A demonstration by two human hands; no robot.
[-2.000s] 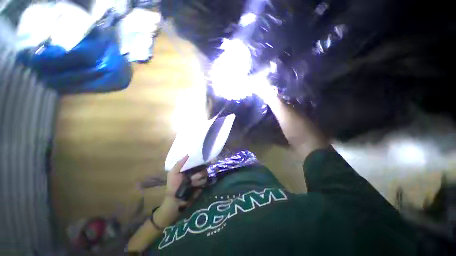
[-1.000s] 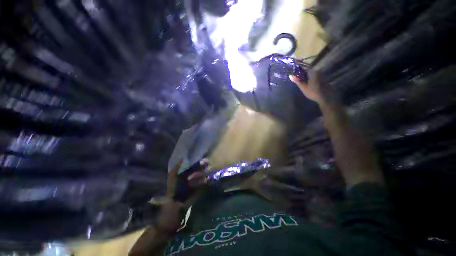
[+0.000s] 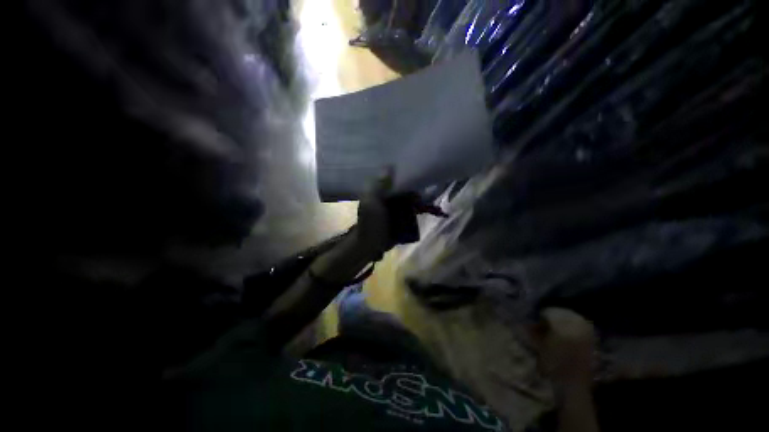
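My left hand [image 3: 375, 215] is raised near the middle and grips a grey-looking paper sheet [image 3: 405, 131] at its lower edge, with the thumb on top. Print on the sheet is too dim to read. A small dark object [image 3: 405, 226] is held under the sheet in the same hand; what it is cannot be told. My right hand [image 3: 567, 333] is low at the right, dim and blurred, beside pale plastic-covered garments [image 3: 472, 329]. Its fingers are not clear, and whether it holds anything cannot be told.
Dark garments in glossy clear film [image 3: 590, 143] hang along the right. Dim, blurred garments [image 3: 169, 152] fill the left. A narrow strip of lit, wood-look floor [image 3: 358, 67] shows between them, with a dark thing [image 3: 396, 46] at its far end.
My left hand has risen with the sheet, which now faces me opened out. My right hand has dropped from the dark hanger at upper right to the lower right. The view is darker.
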